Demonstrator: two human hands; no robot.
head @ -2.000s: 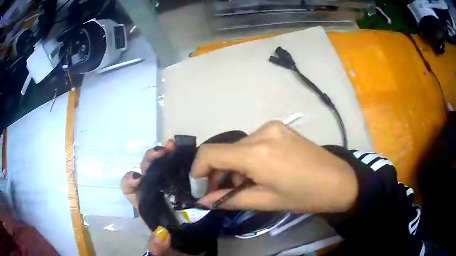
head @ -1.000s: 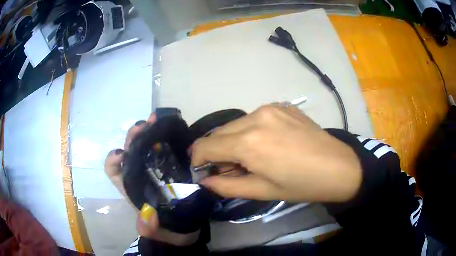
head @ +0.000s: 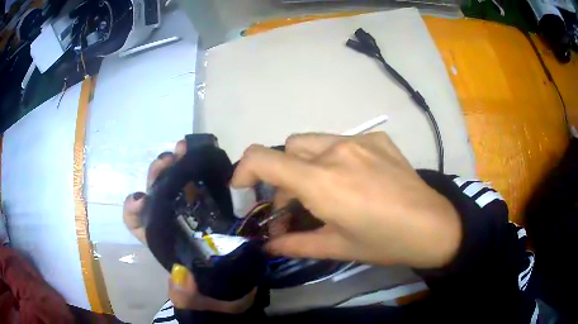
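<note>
My left hand [head: 180, 285] holds the black camera head shell [head: 166, 218] from its left side, its open back facing up. The circuit board [head: 198, 212] and a white piece with a yellow strip [head: 225, 244] show inside. My right hand [head: 355, 196] is at the shell's right edge, its fingertips by thin coloured wires [head: 253, 214]. A thin dark stick with a metal tip [head: 276, 217] is held in it. The black camera body [head: 304, 272] lies mostly hidden beneath my right hand. A flat white antenna bar [head: 369, 125] sticks out beyond it.
A black pigtail cable with a forked end [head: 405, 85] lies on the pale mat [head: 285, 76]. White plastic-covered sheets [head: 139, 145] lie left. Another part-built camera [head: 114, 28] is at the upper left. A red sleeve [head: 28, 285] shows at the lower left. Orange tabletop [head: 507, 95] is right.
The shell and my left hand have shifted left and up in the picture. My right fingers have opened away from the shell's edge, and coloured wires now show between them.
</note>
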